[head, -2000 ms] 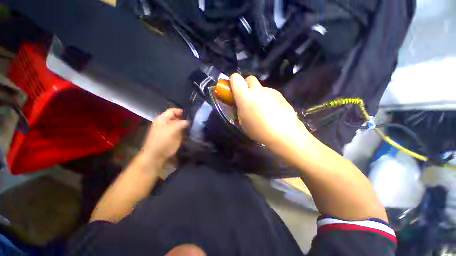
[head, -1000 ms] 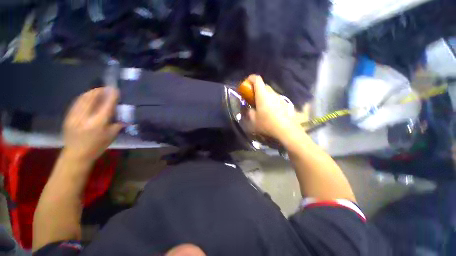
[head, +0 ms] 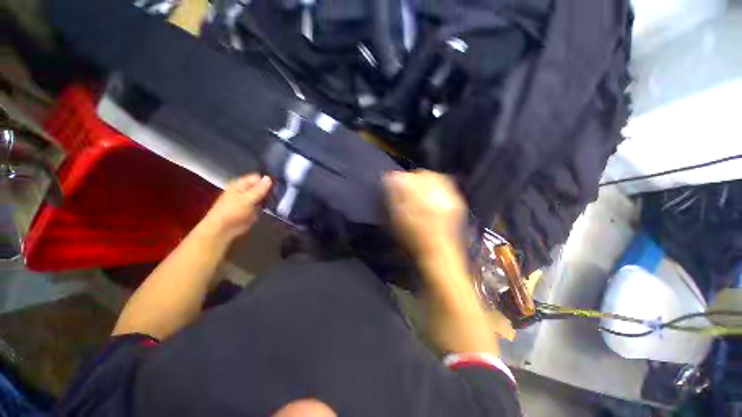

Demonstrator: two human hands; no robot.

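A dark garment with white stripes at its left part lies on the dark narrow pressing board. My left hand is at the board's near edge, beside the white stripes, fingers bent together; it seems to pinch the cloth edge, but the contact is unclear. My right hand is blurred, at the right part of the garment, its fingers curled down at the cloth; the grip is hidden. The steam iron, with an orange-brown handle, stands to the right of my right forearm, out of my hand.
A crumpled dark garment pile with white strips lies beyond the board. A red basket is below left. A yellow hose and black cable run right from the iron. A white rounded object with a blue part is at the right.
My right hand has let go of the iron, which now rests at the right, and is on the garment. My left hand has moved to the near edge by the stripes.
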